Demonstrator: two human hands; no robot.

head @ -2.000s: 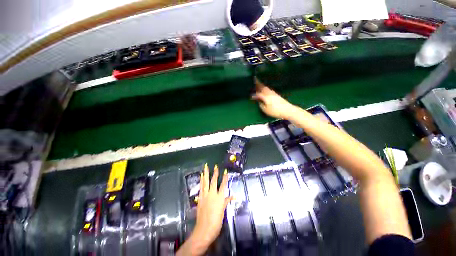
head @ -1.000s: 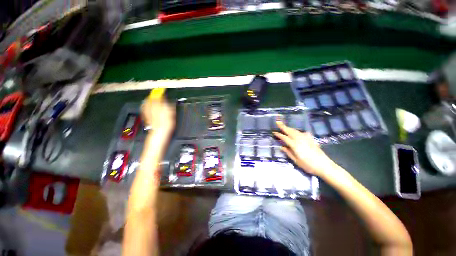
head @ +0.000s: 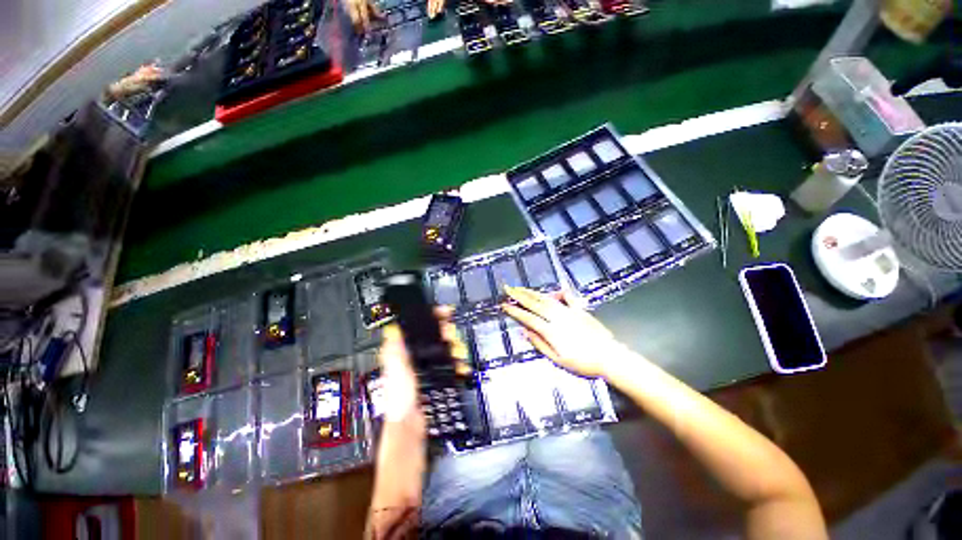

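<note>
My left hand (head: 396, 374) holds an opened black flip phone (head: 427, 353) upright over the left edge of the near lens tray, its number keys towards me; hand and phone are slightly blurred. My right hand (head: 564, 332) lies over the near lens tray (head: 544, 413), fingertips at its upper pockets; whether it pinches a lens cannot be told. The phone tray (head: 285, 385) at left holds several closed phones, some with red edges. A closed black phone (head: 443, 224) stands on the bench above the near lens tray.
A second lens tray (head: 607, 206) lies beyond to the right. A smartphone (head: 782, 316), a white round object (head: 854, 256) and a fan (head: 939, 195) are at right. Across the green conveyor (head: 390, 148) are more phones and another person's hand (head: 364, 13). Cables hang at left.
My left hand has moved from the phone tray to the near lens tray and now holds an opened phone. My right hand stays over that tray. The view has shifted.
</note>
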